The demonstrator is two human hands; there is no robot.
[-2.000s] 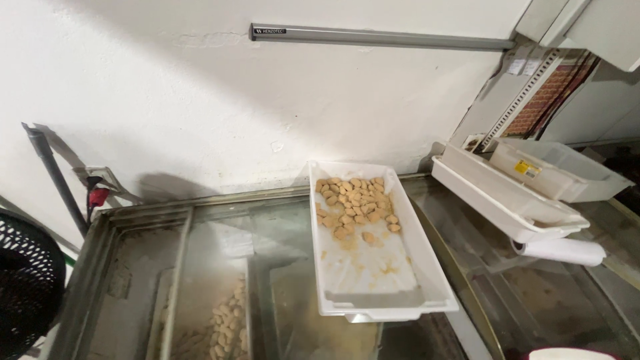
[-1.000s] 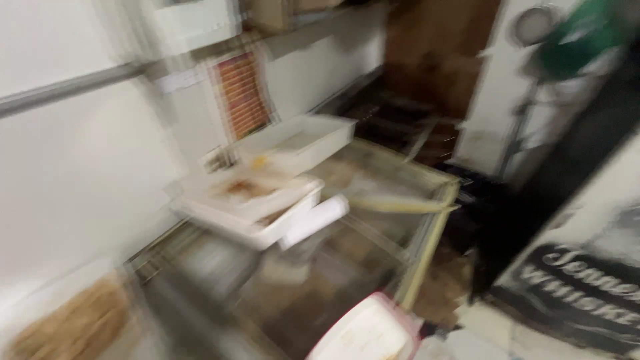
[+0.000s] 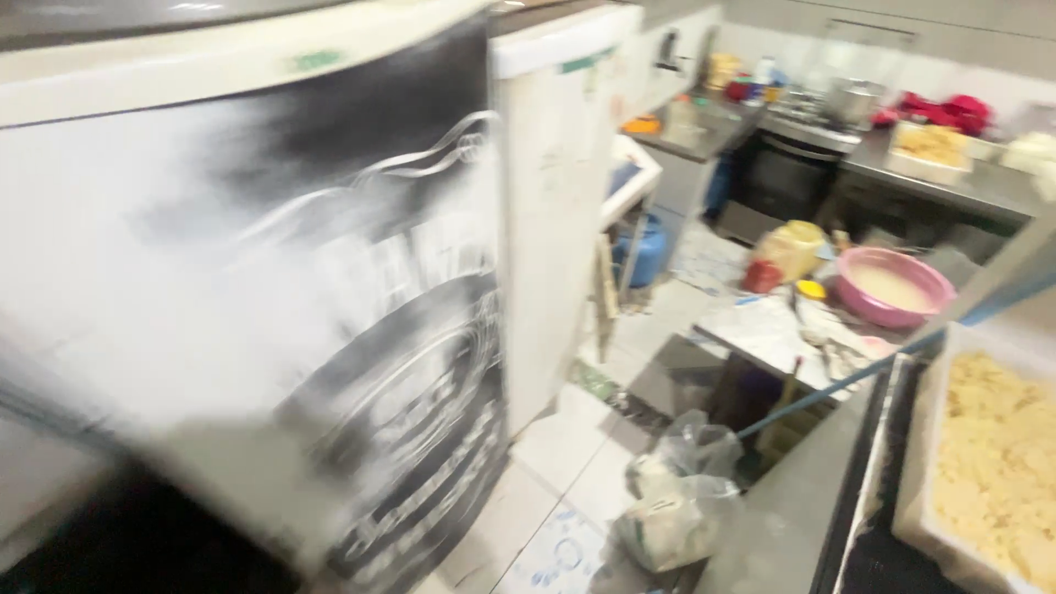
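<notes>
Neither my left hand nor my right hand is in the head view. A white plastic tub (image 3: 924, 462) filled with pale yellow food pieces stands at the right edge. Further back, a pink plastic basin (image 3: 850, 289) holding a pale mixture rests on a low table (image 3: 759, 338), beside a yellowish container (image 3: 796, 247) and a yellow lid (image 3: 811, 289). Another white tub (image 3: 924, 165) with yellowish food stands on the back counter. The picture is blurred.
A fridge (image 3: 206, 272) with a black-and-white printed front fills the left, beside a white appliance (image 3: 544, 223). Plastic bags (image 3: 676, 511) sit on the tiled floor (image 3: 553, 495). A stove (image 3: 784, 173), a pot (image 3: 854, 101) and a blue gas cylinder (image 3: 645, 252) are at the back.
The view has swung far round to the right, from the white wall and glass-topped surface with trays to the fridge and kitchen area. No hand shows in any frame.
</notes>
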